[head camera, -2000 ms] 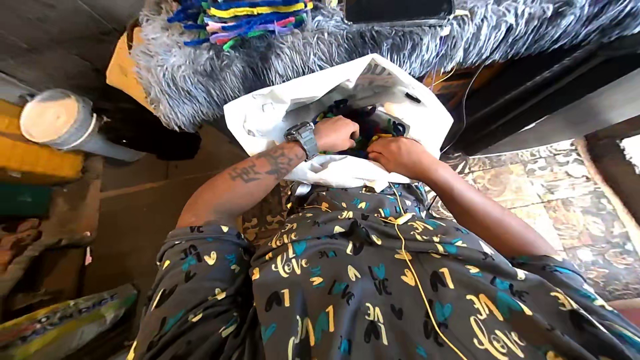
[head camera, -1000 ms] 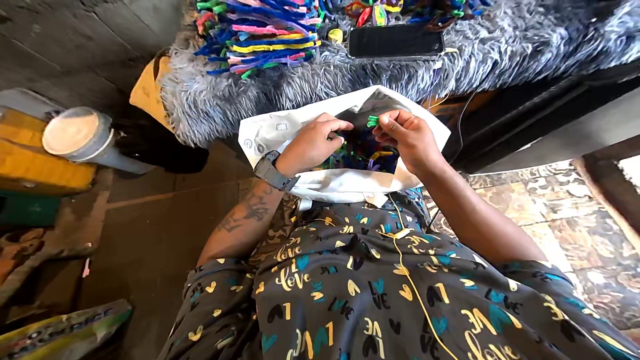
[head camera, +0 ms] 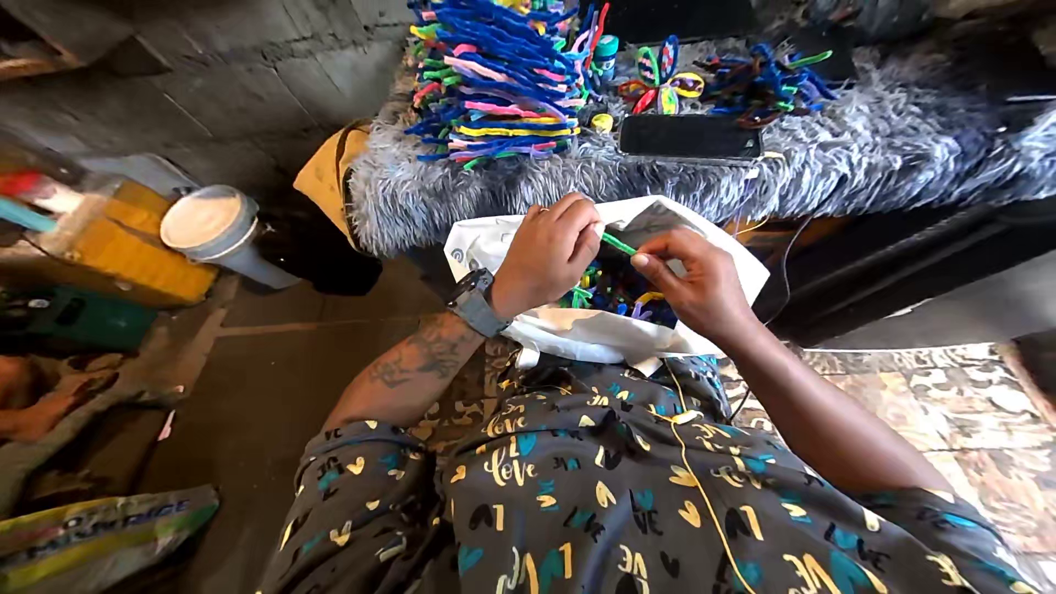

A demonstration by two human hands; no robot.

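Note:
A short green pipe cleaner (head camera: 619, 243) is stretched between my hands above an open white bag (head camera: 569, 334) on my lap. My left hand (head camera: 551, 252), with a watch on its wrist, pinches one end of it. The other end is between the thumb and fingers of my right hand (head camera: 689, 276). Many coloured pipe cleaners (head camera: 610, 293) lie inside the bag, partly hidden by both hands. Beyond, on a grey shaggy cover (head camera: 462, 198), rest a large stack of mostly blue pipe cleaners (head camera: 503, 82), a looped flower shape (head camera: 662, 81) and a dark blue tangled bunch (head camera: 767, 82).
A black phone (head camera: 690, 137) lies near the cover's front edge, with a small yellow item (head camera: 602, 123) and a teal-capped jar (head camera: 606, 54) behind. A thin cable (head camera: 790, 272) hangs at the right. On the left are a lidded bucket (head camera: 210, 223) and a yellow container (head camera: 157, 256).
Two seconds ago both hands were down inside the bag. Both are now above its opening, with the green pipe cleaner drawn out between them. The view has shifted to show more of the table.

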